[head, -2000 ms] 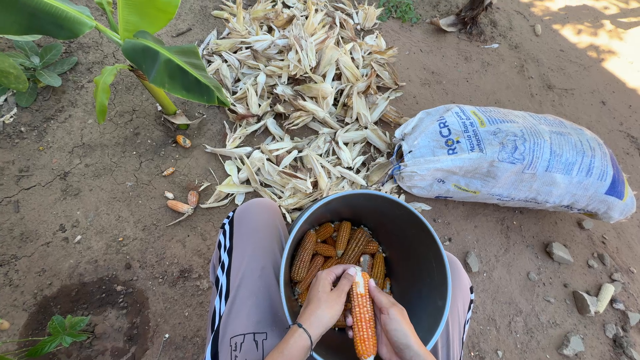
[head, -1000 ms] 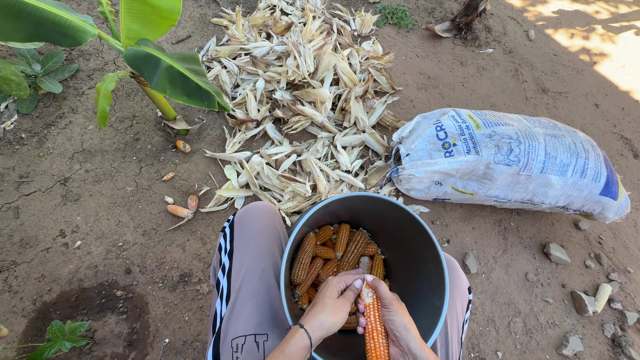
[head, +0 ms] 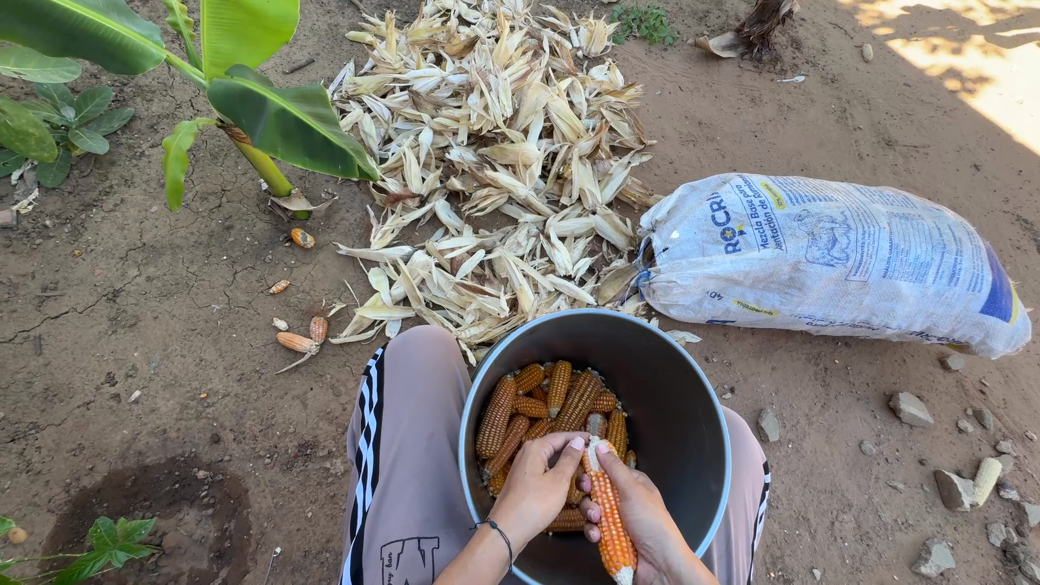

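Observation:
An orange corn cob (head: 611,520) rests in my right hand (head: 642,512), its pale end pointing up and away from me; a patch near that end shows bare, whitish cob. The fingertips of my left hand (head: 540,479) touch this pale end, thumb and forefinger close together. Both hands are over a deep metal pot (head: 678,406) between my knees. Inside the pot lie several husked orange corn cobs (head: 497,416), some hidden behind my hands. A dark bracelet circles my left wrist.
A heap of dry corn husks (head: 504,162) lies beyond the pot. Right of it is a full white woven sack (head: 829,260). Small cob pieces (head: 299,341) lie on the soil at left, near a young banana plant (head: 268,166). Stones (head: 910,409) and a bare cob (head: 986,481) are at right.
The cob in my right hand shows more bare, whitish surface near its upper end than two seconds ago. Both hands have stayed over the pot.

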